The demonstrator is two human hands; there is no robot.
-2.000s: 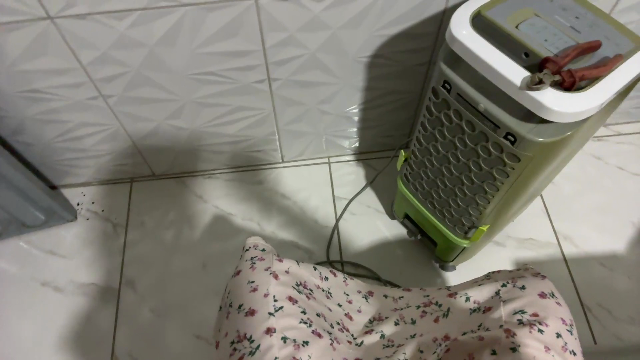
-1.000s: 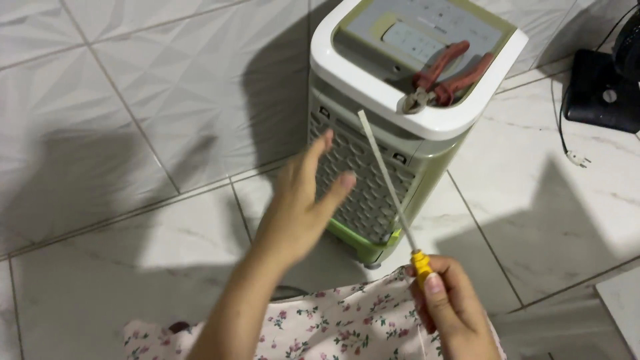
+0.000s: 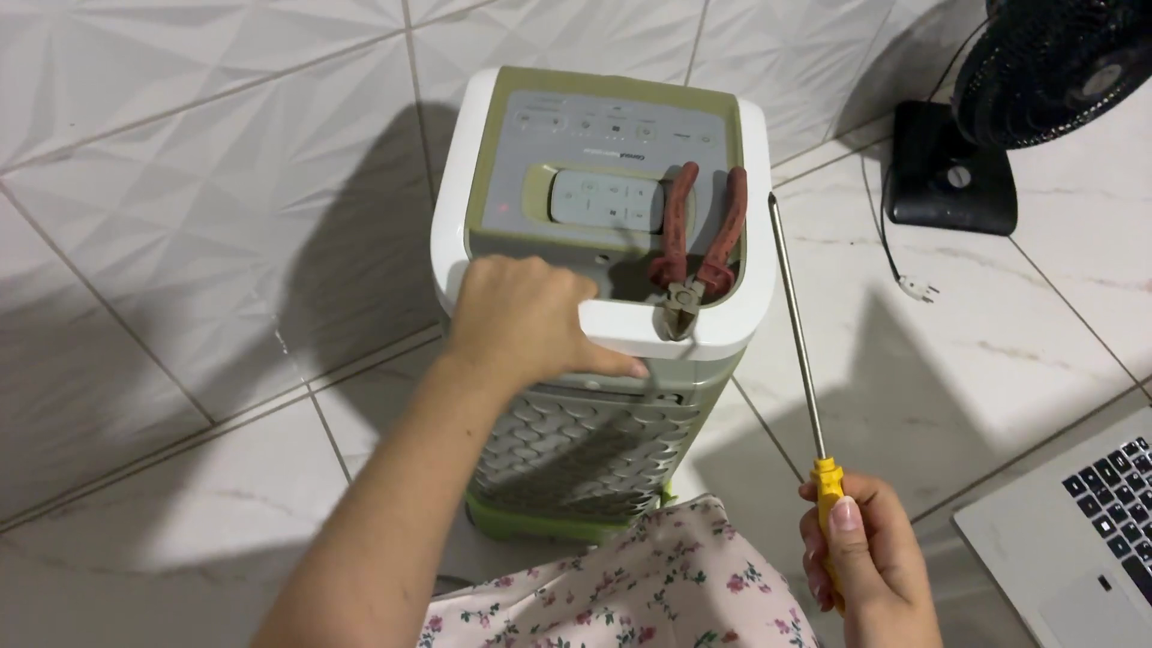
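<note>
My left hand (image 3: 526, 319) grips the near white rim of a portable air cooler (image 3: 612, 333), fingers over the edge and thumb down its front. In my right hand (image 3: 864, 549) is the yellow handle of a long screwdriver (image 3: 798, 333), its tip pointing up beside the cooler's right side. Red-handled diagonal cutting pliers (image 3: 684, 292) lie on the cooler's top, jaws over the white rim. A small remote control (image 3: 605, 201) sits in a recess of the top panel. Below my left hand is the cooler's grey honeycomb grille (image 3: 576, 450).
A black fan (image 3: 954, 175) stands on the tiled floor at the upper right, with a white plug (image 3: 916, 288) near it. At the lower right lies a laptop (image 3: 1026, 540). A white textured tile wall (image 3: 225, 162) is behind the cooler. Flowered fabric (image 3: 630, 585) covers my lap.
My left hand, raised before the grille one second ago, now holds the cooler's rim. Both hands were out of view two seconds ago. The view has shifted right.
</note>
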